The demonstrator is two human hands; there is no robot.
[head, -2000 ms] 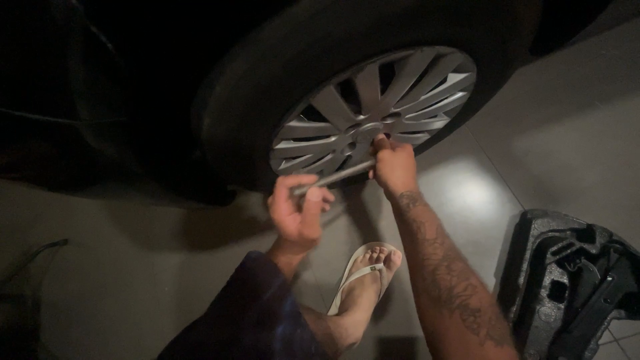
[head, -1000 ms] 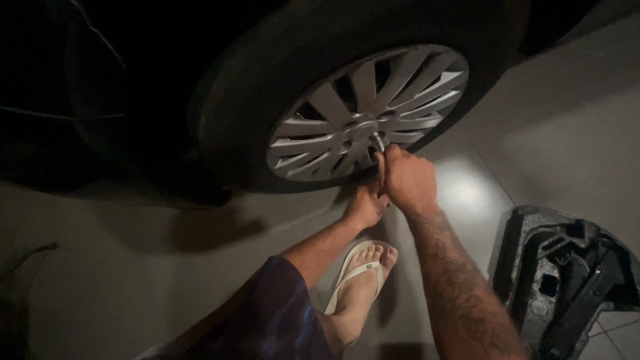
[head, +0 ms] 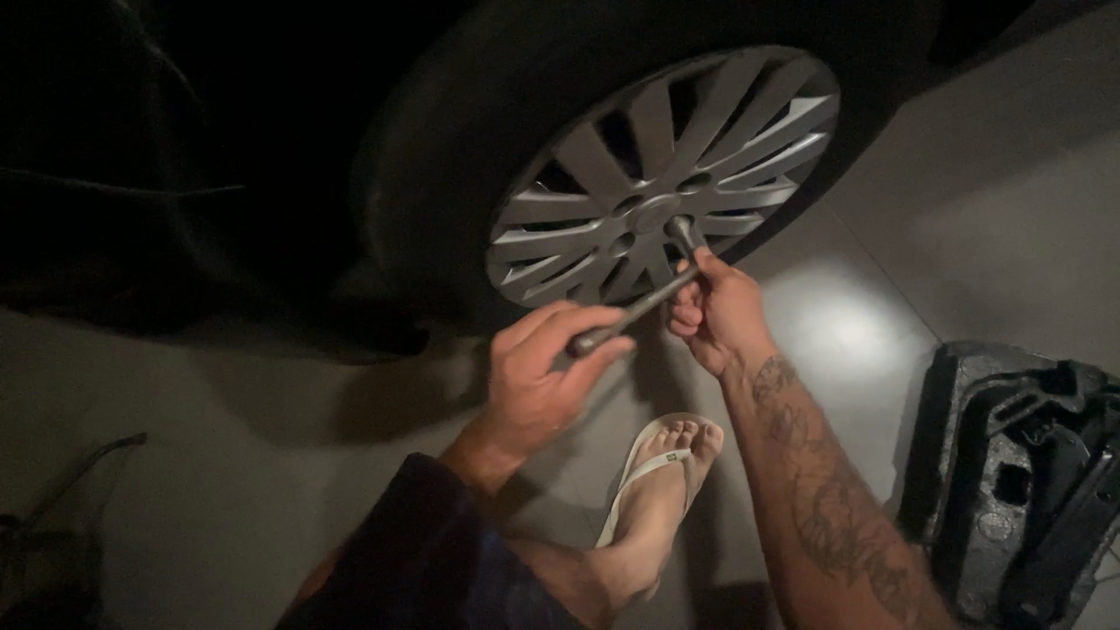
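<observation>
A metal lug wrench [head: 652,304] has its socket end at a lug hole just below the centre of the silver wheel cover [head: 656,213]. My right hand [head: 719,308] grips the wrench at its bend, close under the socket. At the handle's free end, my left hand [head: 556,367] has its thumb and fingers around the bar, lower and to the left of my right hand. The dark tyre [head: 437,175] surrounds the cover. Whether the socket sits on a bolt is hidden inside the hole.
My foot in a light flip-flop [head: 656,490] is on the tiled floor below the wheel. A black moulded tray [head: 949,420] holding what looks like a car jack [head: 1063,499] lies at the right. Something dark with a curved bar [head: 83,472] is at the lower left.
My left hand has come up and left from below my right hand to the wrench's handle end. The handle now slants down to the left, much as in the earliest frame.
</observation>
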